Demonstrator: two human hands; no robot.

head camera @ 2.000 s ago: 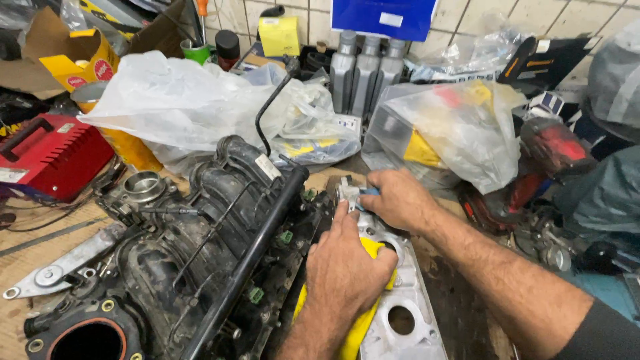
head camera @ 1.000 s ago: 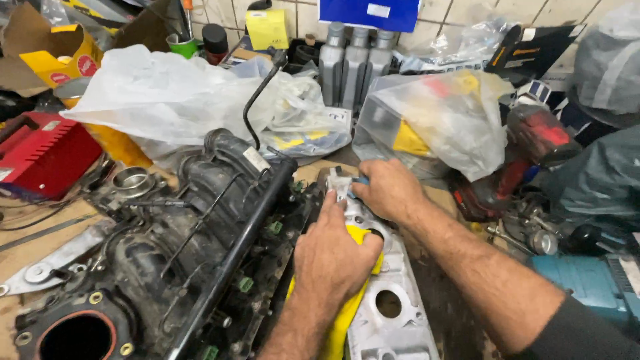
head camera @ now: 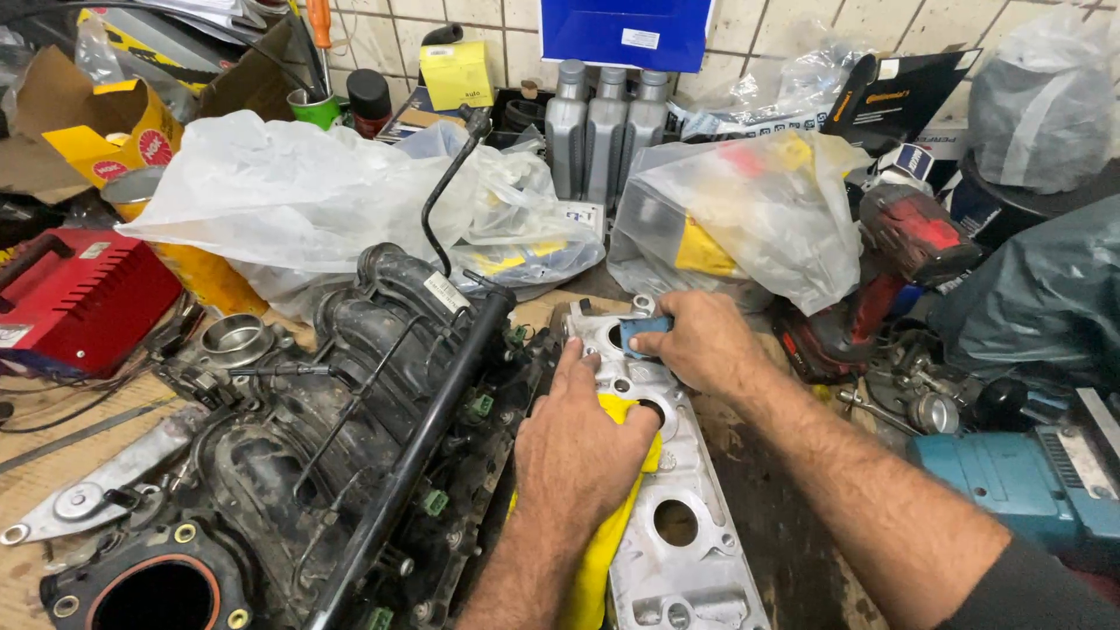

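A bare metal engine flange plate [head camera: 674, 525] with round ports lies lengthwise at the centre. My right hand [head camera: 704, 341] pinches a small blue abrasive pad [head camera: 646, 335] against the plate's far end, beside a port. My left hand [head camera: 582, 437] lies over the plate with fingers stretched toward the far end, pressing on a yellow cloth [head camera: 604, 542]; whether the fingers grip the cloth is hidden. Left of the plate sits a dirty black plastic intake manifold [head camera: 350, 420] with a black fuel rail [head camera: 429, 437] along it.
Bagged parts [head camera: 735, 219] and grey bottles [head camera: 604, 131] stand behind. A red cordless power tool [head camera: 910, 245] and a teal power tool [head camera: 997, 472] lie right. At left are a red metal case [head camera: 87, 297], an orange tin [head camera: 206, 262] and a metal bracket [head camera: 96, 499].
The blue pad in my right hand now shows clearly beside the far port. My left hand remains over the yellow cloth and plate.
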